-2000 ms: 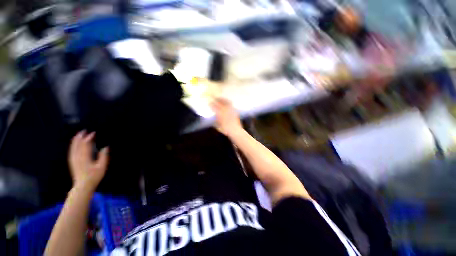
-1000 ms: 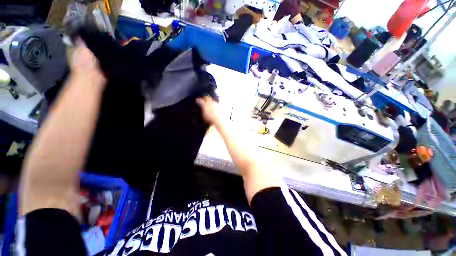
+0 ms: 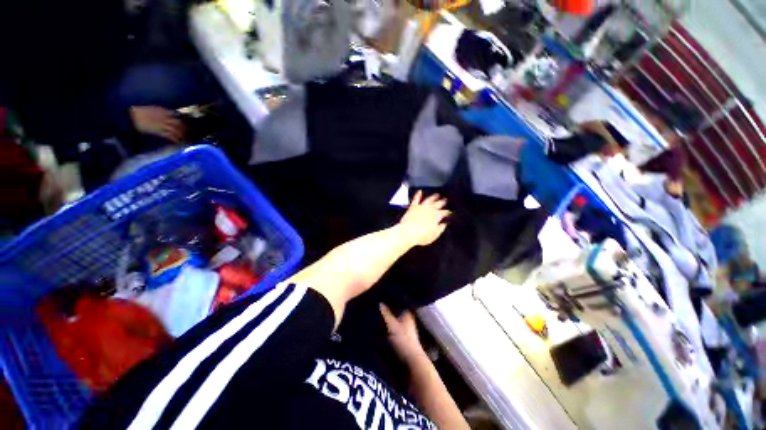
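Observation:
Black fabric panels (image 3: 357, 134) with grey fabric panels (image 3: 495, 164) among them lie in a wide heap across the white table, at upper centre. My left hand (image 3: 426, 220) rests on top of the black fabric with its fingers spread. My right hand (image 3: 403, 332) is lower, by the near edge of the black fabric and the table corner. Its fingers are blurred against the dark cloth, so I cannot tell whether it pinches any.
A blue plastic basket (image 3: 290, 243) with red and white scraps stands at left. The sewing machine (image 3: 626, 369) is at lower right, with a dark flat rectangle (image 3: 578, 357) and a yellow-orange item (image 3: 536, 324) on it. Another person's hand (image 3: 157, 122) shows at upper left.
The view has swung left, so the basket is larger and the machine lies lower right. My left hand has come down from the raised cloth, which now lies spread. My right hand is lower.

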